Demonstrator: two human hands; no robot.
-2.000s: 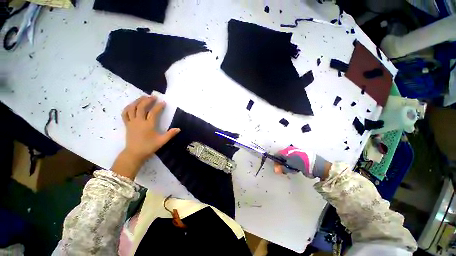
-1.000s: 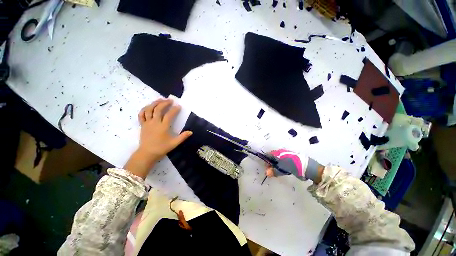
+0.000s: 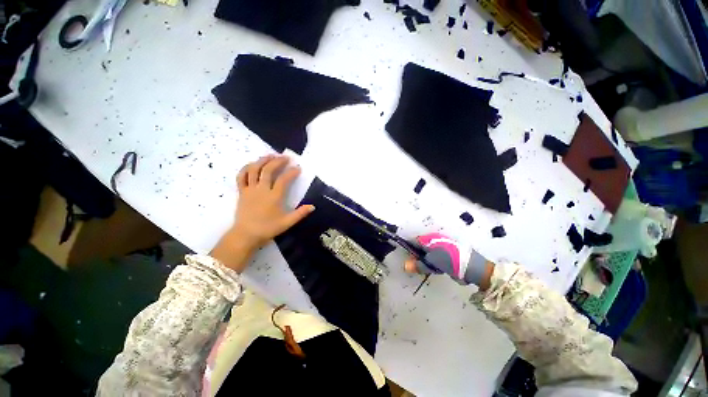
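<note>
A black garment panel [image 3: 330, 283] lies in front of me with a grey-beige patterned weight [image 3: 353, 254] on it. My left hand [image 3: 268, 200] is bare, its fingers spread, resting on the white table at the panel's upper left edge, thumb over the panel. It holds nothing. My right hand [image 3: 441, 257], in a pink and grey fingerless glove, holds the fabric shears [image 3: 371, 222]. Their long blade lies over the panel's upper part, pointing to the upper left. The handles are mostly hidden by the hand.
More black panels lie beyond, at left [image 3: 283, 101], centre right [image 3: 450, 139] and the far edge [image 3: 279, 19]. Black scraps [image 3: 466, 218] are scattered at right. A brown board [image 3: 598, 164] and green basket [image 3: 613, 283] are at the right edge. Second shears [image 3: 109, 23] lie far left.
The view has shifted, so the table's things appear further right. The shears' blade now lies at a steeper slant over the panel. The left hand stays at the panel's edge.
</note>
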